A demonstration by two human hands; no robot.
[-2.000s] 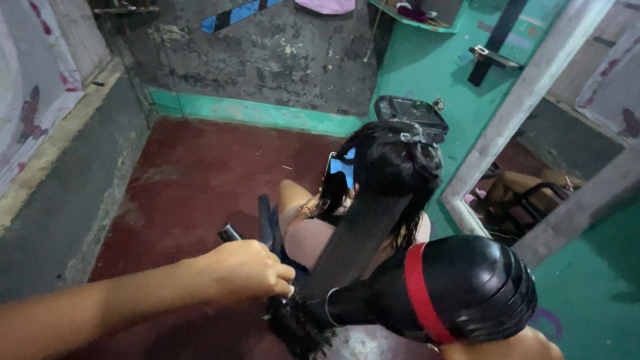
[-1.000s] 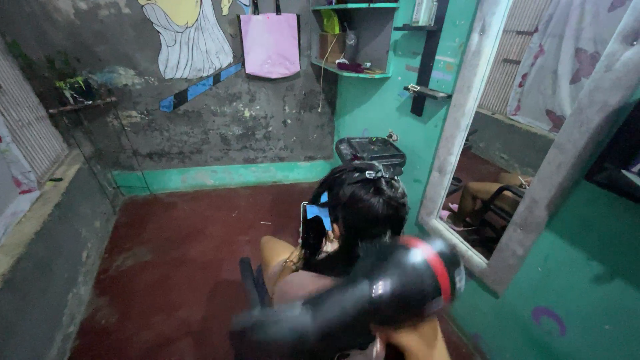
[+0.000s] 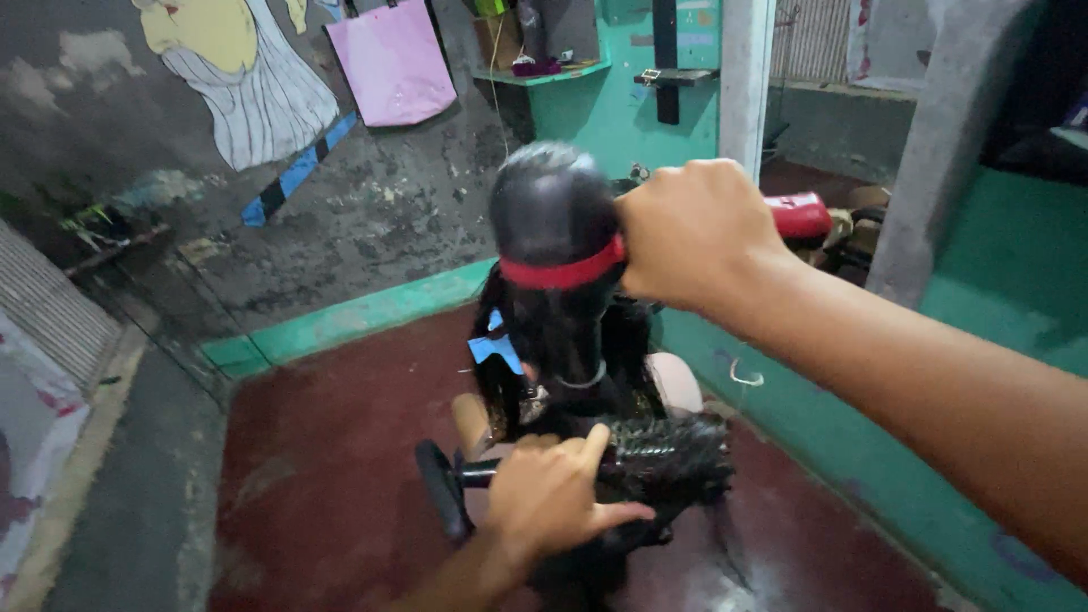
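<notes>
My right hand (image 3: 701,234) grips the handle of a black hair dryer (image 3: 557,208) with a red band; the handle's red end shows to the right of the fist. The dryer points down over the dark hair of a seated person, whose head it largely hides. Below its nozzle, my left hand (image 3: 552,489) is closed around the handle of a round hair brush (image 3: 663,446), its thumb and index finger extended. Long black hair lies over the bristles. A light blue item (image 3: 497,344) shows beside the person's hair.
A black chair armrest (image 3: 442,491) stands left of the brush. A framed mirror (image 3: 914,144) is on the right near the green wall. Ahead are a corner shelf (image 3: 544,76) and a hanging pink bag (image 3: 395,64). A low grey ledge (image 3: 127,459) runs along the left.
The dryer has gone from low beside the hair to upright above it, nozzle down. My left hand, out of sight a second ago, is back in view with the brush. The view has shifted.
</notes>
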